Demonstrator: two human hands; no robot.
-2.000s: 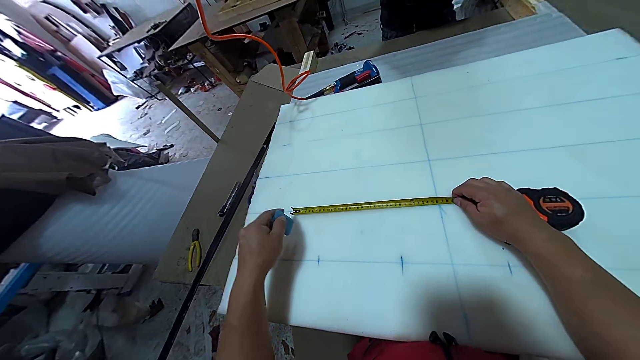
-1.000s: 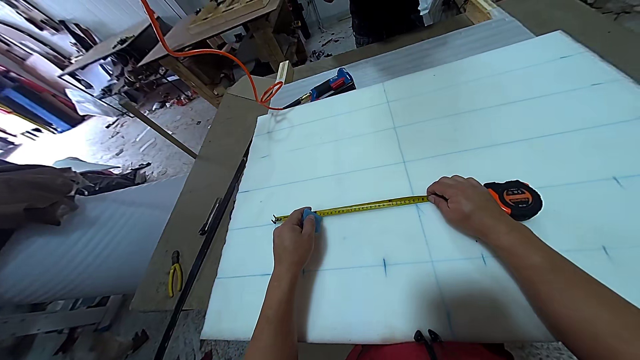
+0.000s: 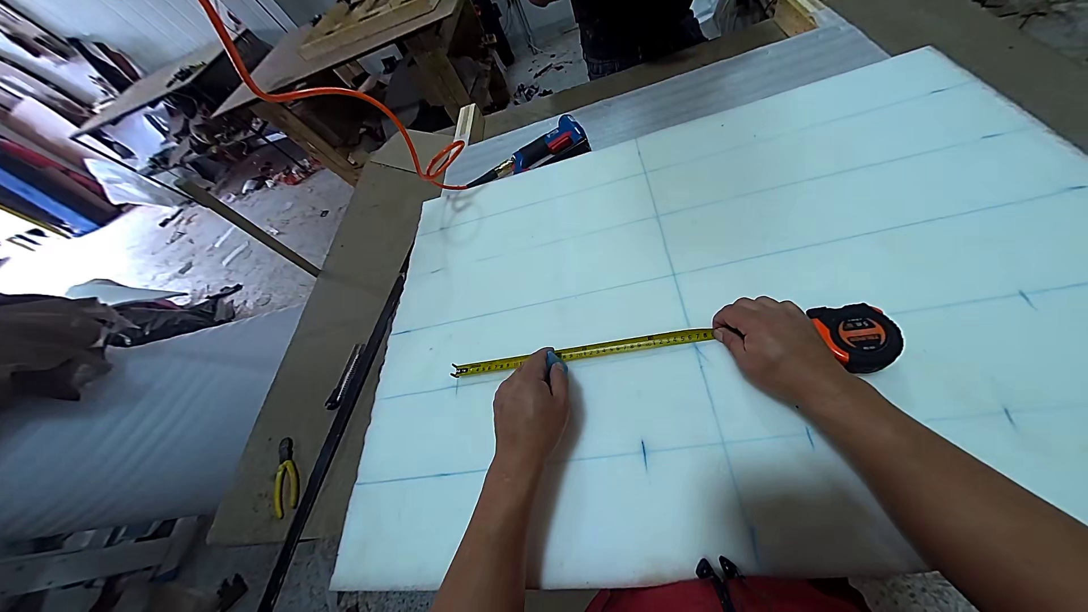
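A large white foam sheet [image 3: 561, 255] ruled with blue lines and short marks lies before me. Across it stretches the yellow blade [image 3: 633, 345] of a tape measure, its hooked end at the left. My right hand [image 3: 769, 348] pinches the blade near a long blue cross line; the orange and black tape case [image 3: 858, 337] rests just beyond that hand. Between the fingers of my left hand [image 3: 534, 404] is a small blue piece, perhaps marking chalk, touching the blade's lower edge partway along.
A blue air tool [image 3: 552, 144] on an orange hose [image 3: 323, 92] lies at the sheet's far edge. Yellow-handled pliers [image 3: 287, 484] and a long black strip [image 3: 340, 433] are on the board at left. A person [image 3: 633, 34] stands beyond the table.
My left hand, with the blue piece, has moved right along the blade, away from its hooked end. My right hand still holds the blade near the cross line.
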